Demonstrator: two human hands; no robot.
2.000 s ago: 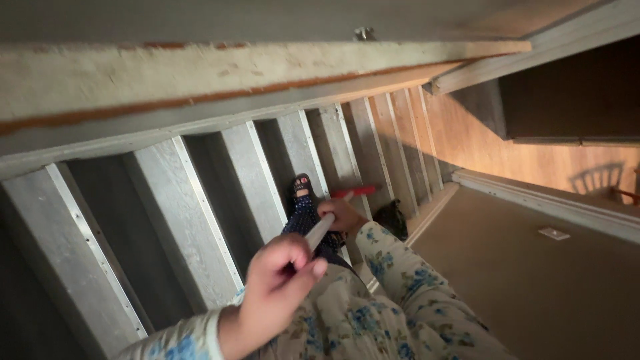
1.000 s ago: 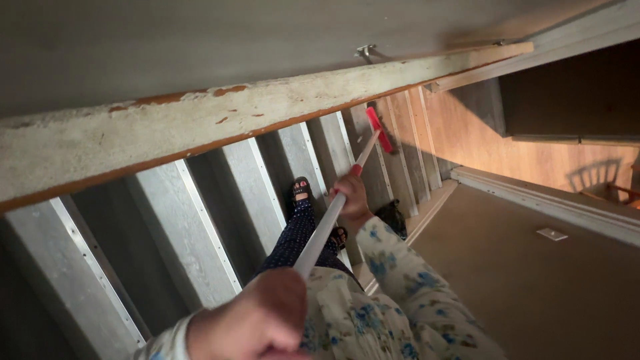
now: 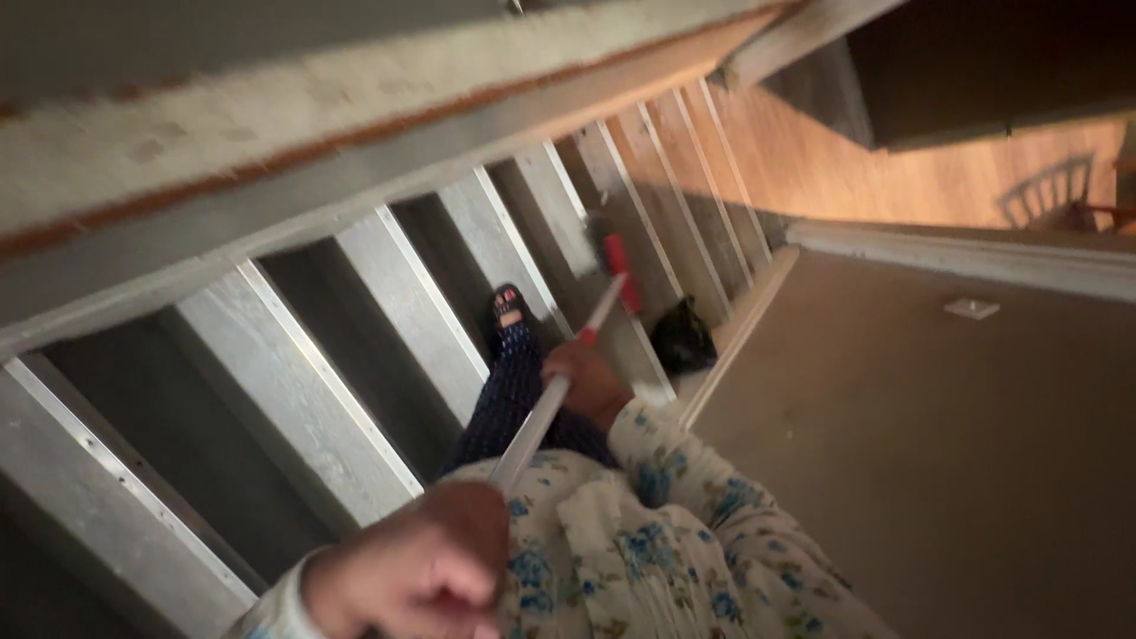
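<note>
A broom with a white handle (image 3: 530, 435) and a red head (image 3: 621, 273) with dark bristles slants down the staircase. My left hand (image 3: 426, 555), low in the view and blurred, is closed around the handle's upper end. Farther down the handle, just above its red collar, my right hand (image 3: 586, 377) grips it. The broom head is over the stair treads, right of my sandalled foot (image 3: 508, 304). Whether its bristles touch a tread I cannot tell.
Grey stair treads (image 3: 417, 302) with metal nosings run down to a wooden floor (image 3: 825, 160). A black bag (image 3: 683, 339) lies against the right skirting. A worn ledge (image 3: 293, 115) borders the left side. A chair (image 3: 1052, 195) stands below.
From one second ago, the broom head has come back up the stairs toward my foot. Two seconds ago both hands were also on the handle.
</note>
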